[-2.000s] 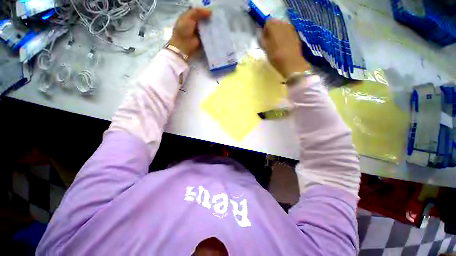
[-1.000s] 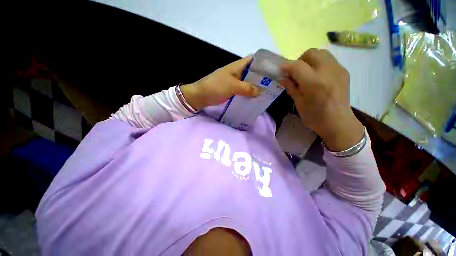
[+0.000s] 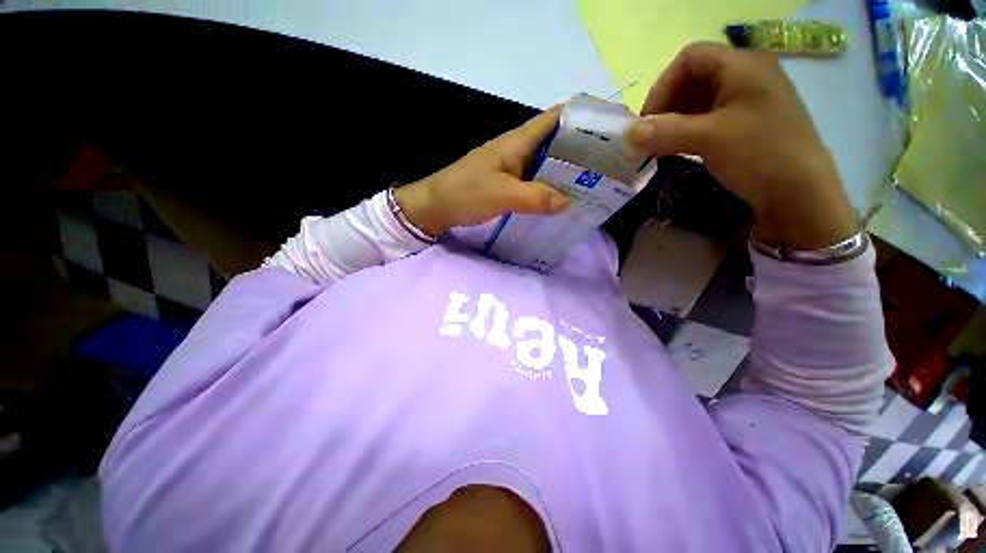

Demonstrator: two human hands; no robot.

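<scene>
A white retail box (image 3: pixel 551 221) with blue edges is held over the lap, tilted, its top end toward the table. My left hand (image 3: pixel 487 186) grips its left side, thumb on the front face. A pale end flap (image 3: pixel 601 132) stands at the top end, with a small dark line on it. My right hand (image 3: pixel 719 124) has its thumb and fingertips at the right edge of this flap; whether they pinch it or only touch it is hard to tell. The inside of the box is hidden.
A yellow sheet (image 3: pixel 649 41) lies on the white table (image 3: pixel 454 38) with a small yellow-green wrapped stick (image 3: pixel 795 37) at its right. Blue strips (image 3: pixel 887 54) and a yellow sheet under shiny plastic (image 3: pixel 943 151) lie at right. The table edge is just beyond the box.
The box has come from over the table to over the lap. Since one second ago, my right hand has shifted up and right, and more of the flap shows.
</scene>
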